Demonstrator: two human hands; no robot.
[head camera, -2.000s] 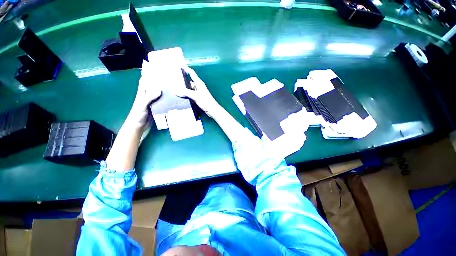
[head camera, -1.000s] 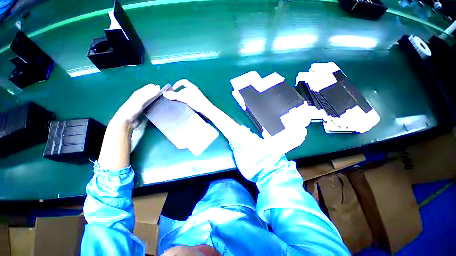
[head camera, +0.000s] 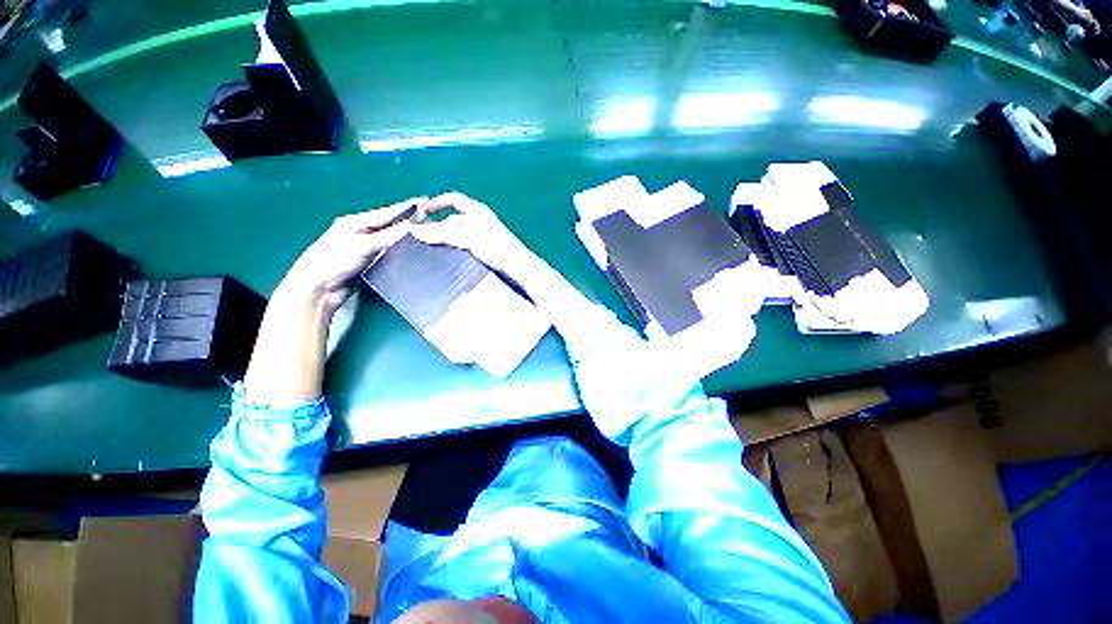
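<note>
A part-folded carton (head camera: 429, 283) is held between my hands above the bench, tilted, with its grey-black panel up. Its white flaps stick out at the lower right end. My left hand (head camera: 348, 250) grips its upper left side and far end. My right hand (head camera: 470, 229) has its fingers at the far end, close to the left fingertips. The far-end flaps are mostly hidden by the fingers. Carton blanks lie in two overlapping piles, a nearer-centre pile (head camera: 674, 262) and a fanned pile (head camera: 841, 252) at right.
Rows of formed cartons (head camera: 171, 327) stand at left on the green bench (head camera: 488, 421). Two open black boxes with upright lids (head camera: 293, 92) stand further back at left. A black tray (head camera: 896, 27) is at the far right, and a white ring (head camera: 1030, 129) at the right edge. Brown cardboard (head camera: 945, 488) lies below.
The carton has turned from upright with its white side showing to slanted with its dark panel showing. Both hands have come together at its far end. Over the last second they moved little.
</note>
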